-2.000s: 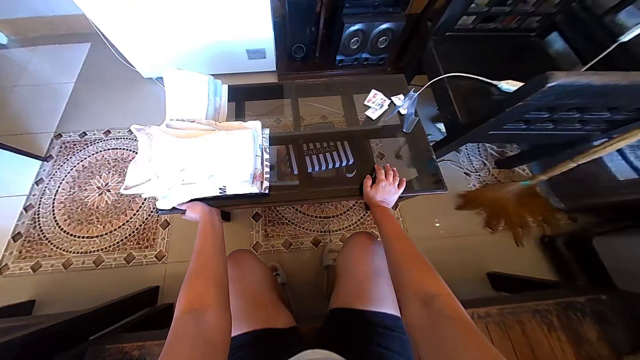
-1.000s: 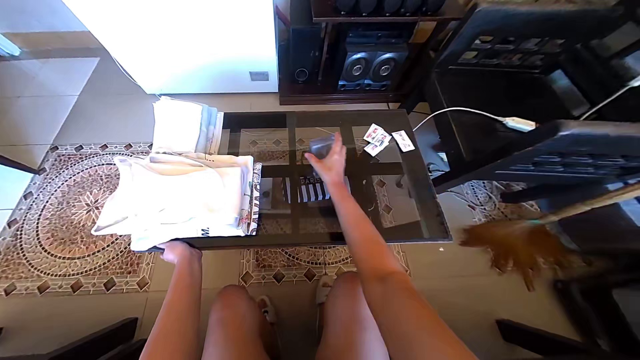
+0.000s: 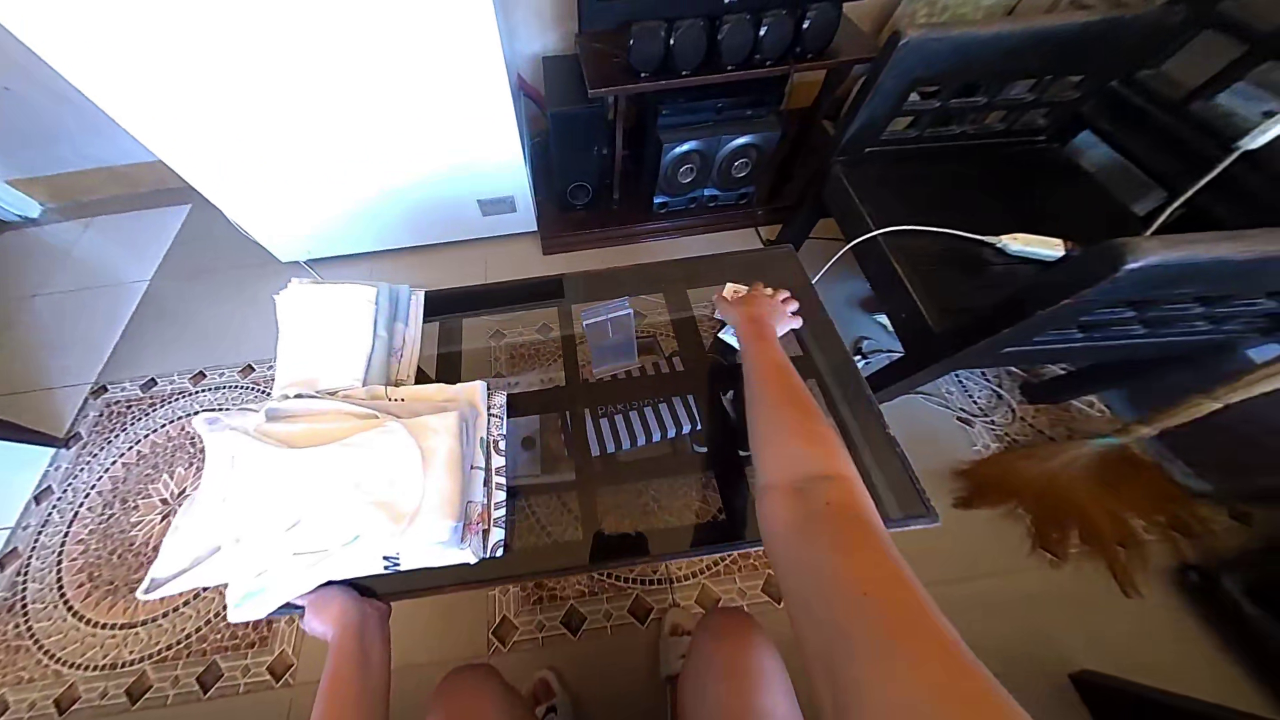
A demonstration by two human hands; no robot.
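My left hand [image 3: 345, 612] is at the near left edge of the dark glass-topped table [image 3: 850, 450], just under a pile of folded white cloths [image 3: 330, 480]; its fingers are partly hidden. Over the table's far right part, my right hand [image 3: 760, 312] covers most of some small printed cards [image 3: 735, 292]; whether it grips them I cannot tell. A clear plastic holder [image 3: 610, 338] stands on the glass to the left of that hand. Another stack of folded cloths [image 3: 340, 335] lies at the table's far left corner.
Black wooden chairs [image 3: 1000, 200] stand at the right, with a white power cord [image 3: 1030, 246] across one. A brown feather duster [image 3: 1090, 490] is at the right. Beyond the table are a white cabinet or panel [image 3: 400, 130] and a shelf unit with a stereo [image 3: 710, 165].
The clear holder has moved from the table's right end to its middle, beside the cards. My right hand has gone from it to the cards. My left hand stays at the table's left edge.
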